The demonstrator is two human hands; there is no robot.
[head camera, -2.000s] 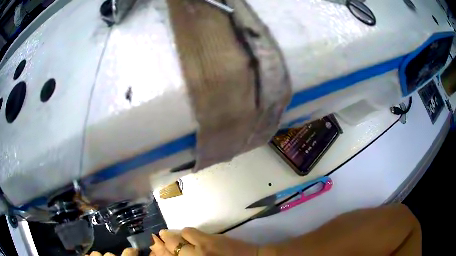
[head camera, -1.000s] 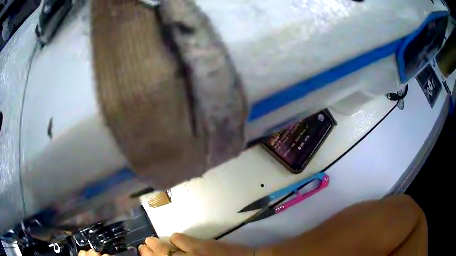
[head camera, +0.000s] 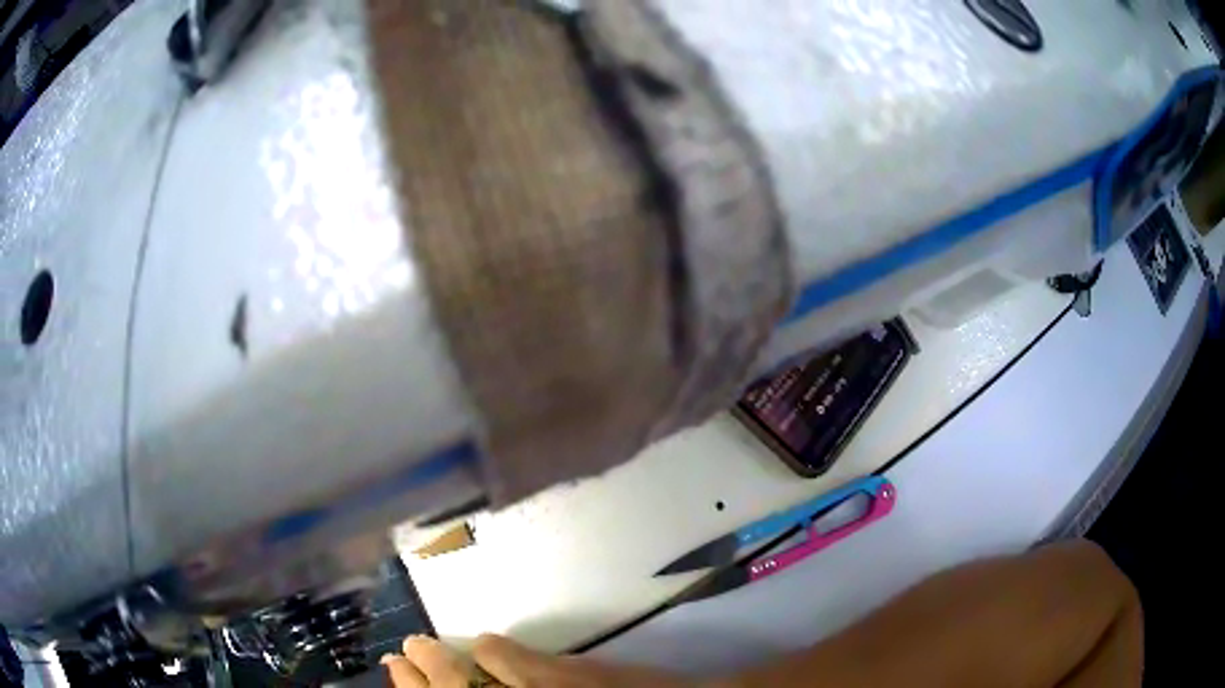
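Observation:
Dark fabric [head camera: 396, 608] lies at the bottom left, below the silver tension discs [head camera: 316, 632] of the white sewing machine head [head camera: 296, 282]. The needle and presser foot cannot be made out. My right hand [head camera: 464, 664] is cut off by the bottom edge, its fingertips at the fabric's right edge; a ring shows on one finger. Whether it grips the fabric cannot be told. My left hand is not in view.
A blurred brown-grey strap [head camera: 564, 255] wraps the machine arm. A smartphone [head camera: 826, 403] lies under the arm. Snips with blue and pink handles [head camera: 793, 532] lie on the table [head camera: 967, 457]. A small tan-gold piece [head camera: 445, 540] sits near the fabric. A blue-edged panel [head camera: 1158, 159] is far right.
The view has shifted left, then partly back right. My left fingertips, seen earlier at the bottom edge, are out of view. My right hand stays near the fabric's edge.

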